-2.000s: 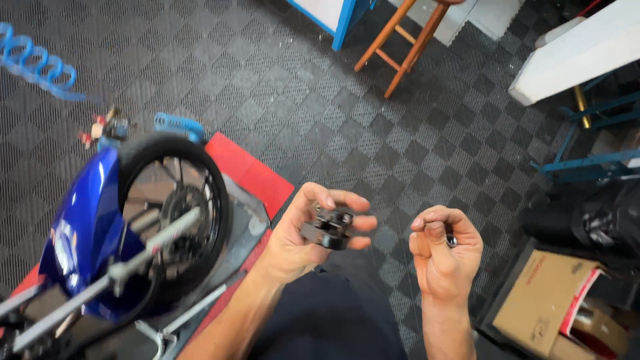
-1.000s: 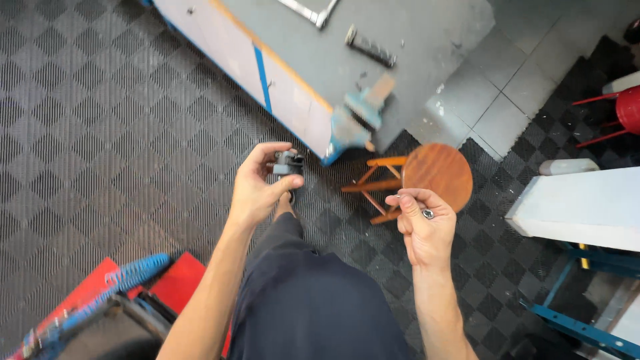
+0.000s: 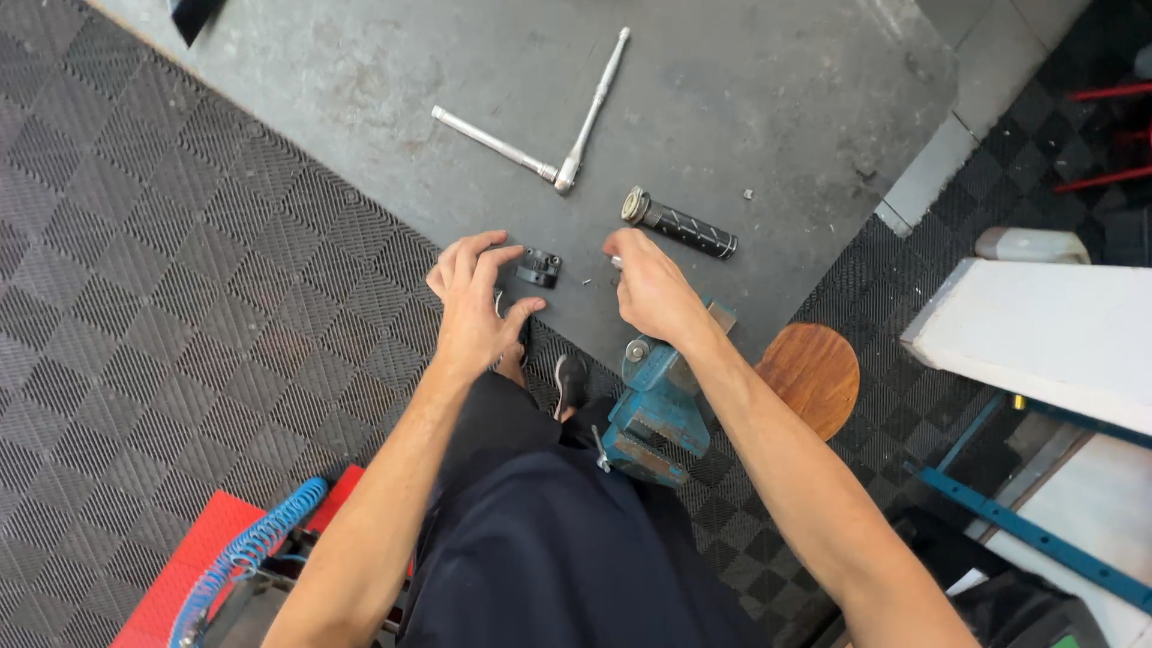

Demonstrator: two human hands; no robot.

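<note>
My left hand (image 3: 477, 301) has its fingers spread beside a black clamp-like part (image 3: 539, 267), which rests on the grey workbench top (image 3: 360, 117) near the edge. The fingertips are at or just off the part. My right hand (image 3: 652, 283) is curled over the bench with a small metal piece (image 3: 616, 262) between its fingers. A small screw (image 3: 587, 282) lies between the hands. Behind my right hand lies a black handlebar grip with a throttle tube (image 3: 679, 225). Farther back, a ratchet wrench (image 3: 594, 112) touches a chrome extension bar (image 3: 495, 144).
A blue bench vise (image 3: 661, 396) is mounted at the near corner, below my right forearm. Right of it stands a round wooden stool (image 3: 812, 380). A coiled blue air hose (image 3: 261, 540) lies over a red surface at lower left. A white panel (image 3: 1044, 333) is at right.
The view has swung from the motorcycle to the workbench. My left hand held the black part in the air earlier and has let go of it on the bench. My right hand is now low over the bench.
</note>
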